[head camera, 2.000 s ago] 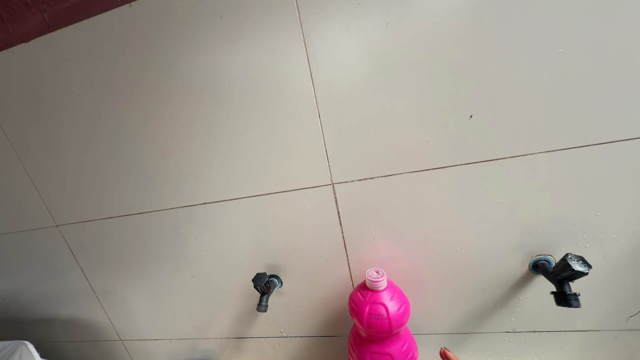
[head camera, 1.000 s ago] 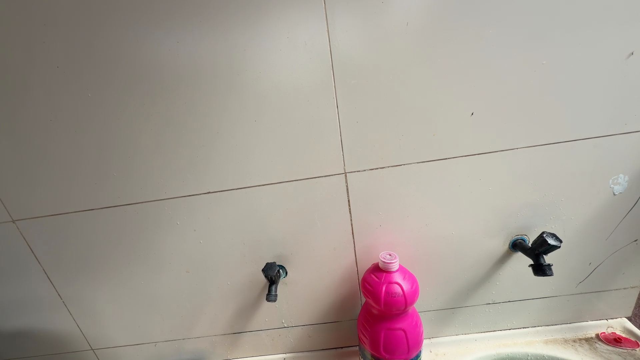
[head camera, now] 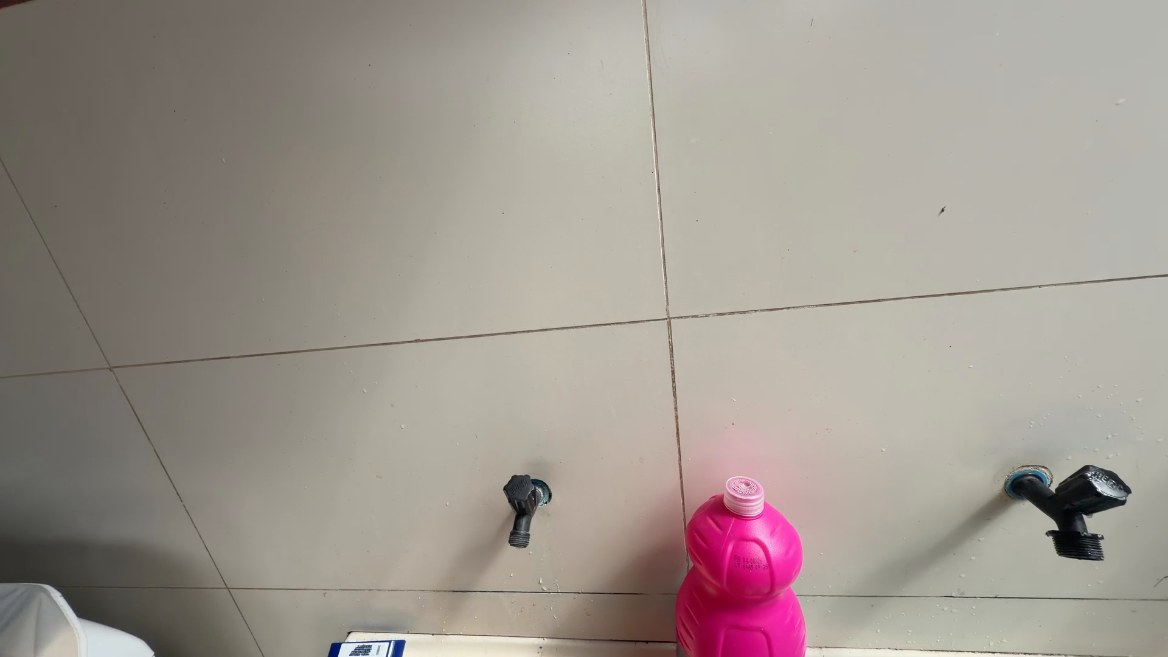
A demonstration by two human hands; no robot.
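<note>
Neither my left hand nor my right hand shows in the head view. A bright pink plastic bottle (head camera: 744,584) with a pale pink cap stands upright at the lower middle, in front of the tiled wall; its base is cut off by the frame. Left of it, a small black plastic tap (head camera: 521,509) comes out of the wall. A larger black tap (head camera: 1072,511) with a threaded outlet juts from the wall at the right.
Large pale tiles (head camera: 411,182) cover the wall. A light ledge (head camera: 511,646) runs along the bottom edge, with a blue and white printed item (head camera: 367,649) at its left end. A white container (head camera: 73,630) is at the lower left corner.
Two seconds ago a fingertip showed right of the bottle; it is out of view in the later frames. The view has shifted between frames, and the bottle stays upright by the wall.
</note>
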